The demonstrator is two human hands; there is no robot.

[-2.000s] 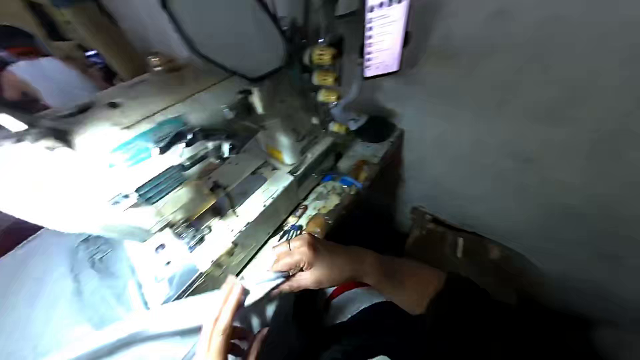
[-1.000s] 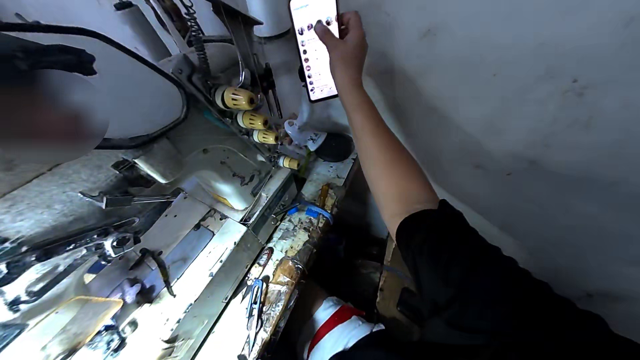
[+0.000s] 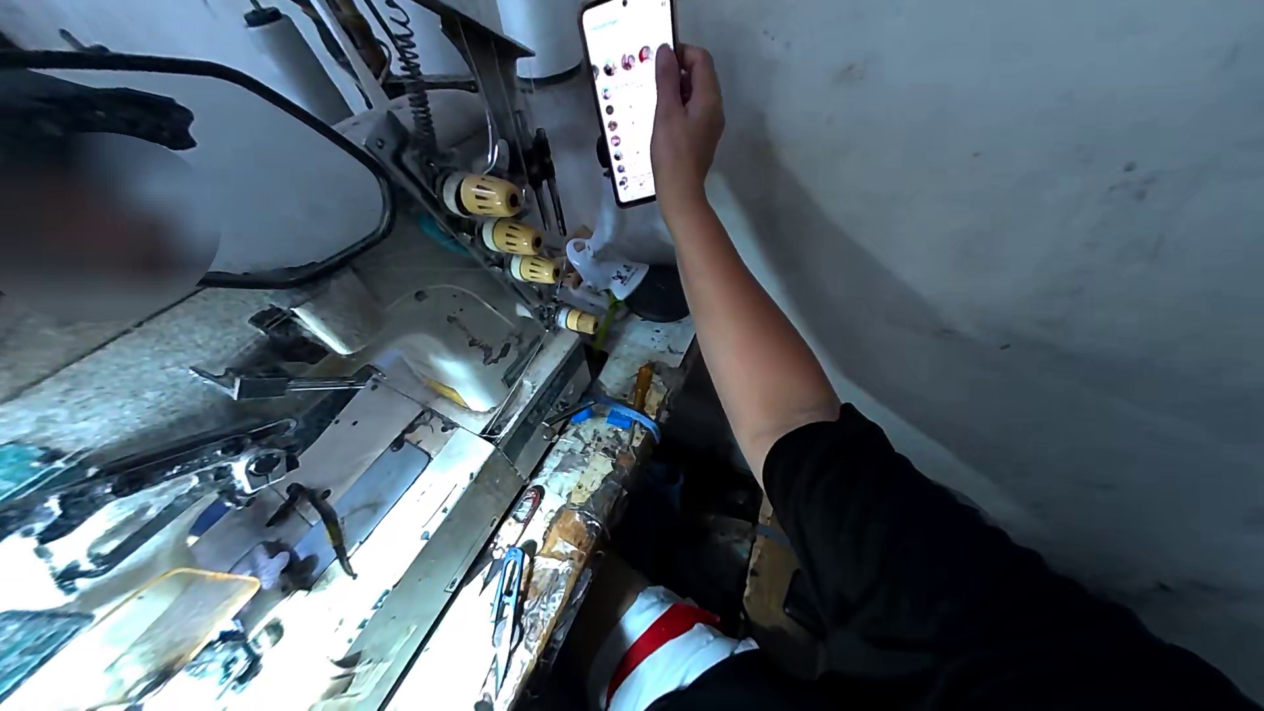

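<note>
At the top centre my right hand (image 3: 688,123) holds a smartphone (image 3: 624,109) near the wall, its thumb on the right part of the lit screen. The phone stands above a white plastic object (image 3: 602,269) and a dark rounded thing beside the wall. My left hand is not in view. Below, an industrial sewing machine (image 3: 434,341) with several yellow tension knobs (image 3: 489,196) takes up the left and centre.
Blue-handled thread snips (image 3: 508,597) and a blue band (image 3: 627,413) lie on the worn table edge (image 3: 578,523). A translucent tray (image 3: 178,632) is at lower left. A grey wall (image 3: 987,197) rises on the right; a blurred shape is at far left.
Two seconds ago both hands were low at light cloth and the phone was by the wall, unheld. My right hand has since moved up and taken it. The cloth and my left hand have left view.
</note>
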